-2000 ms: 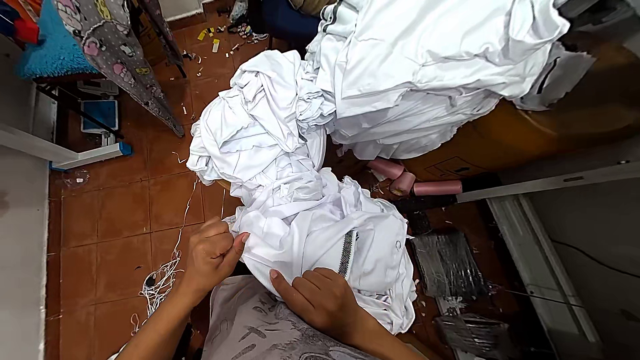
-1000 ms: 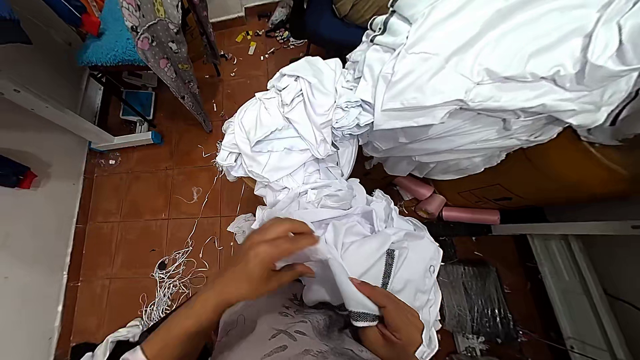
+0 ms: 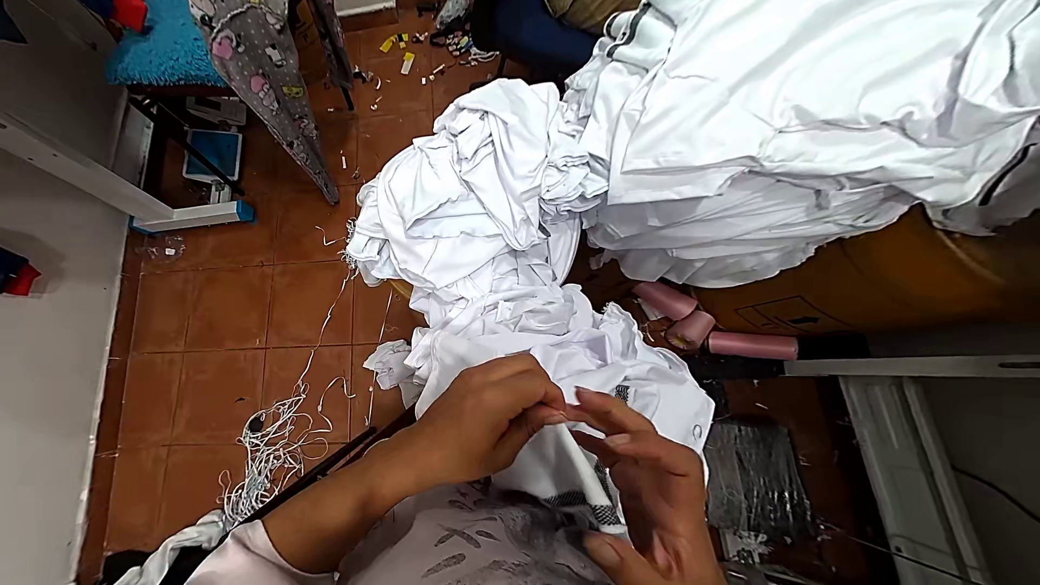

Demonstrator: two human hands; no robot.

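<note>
White fabric garments (image 3: pixel 561 341) with dark patterned trim lie bunched over my lap. Above them, the thumb and index finger of my left hand (image 3: pixel 496 414) are pinched together; whether a thread or a bit of cloth is between them is too small to tell. My right hand (image 3: pixel 642 471) is beside it, its fingers spread and the index fingertip close to the left fingertips. A strip of black-and-white trim (image 3: pixel 581 497) on the white cloth hangs just below both hands.
A large pile of white garments (image 3: pixel 772 106) fills the upper right, over a brown surface. Pink thread cones (image 3: pixel 751 345) lie beneath it. Tangled white threads (image 3: pixel 276 455) are on the tiled floor (image 3: pixel 227 309) at left. Plastic-wrapped bundles (image 3: pixel 760 479) sit at lower right.
A second ago the right hand held the trimmed edge of the cloth; it has let go, risen and come near the left fingertips. The view has shifted slightly.
</note>
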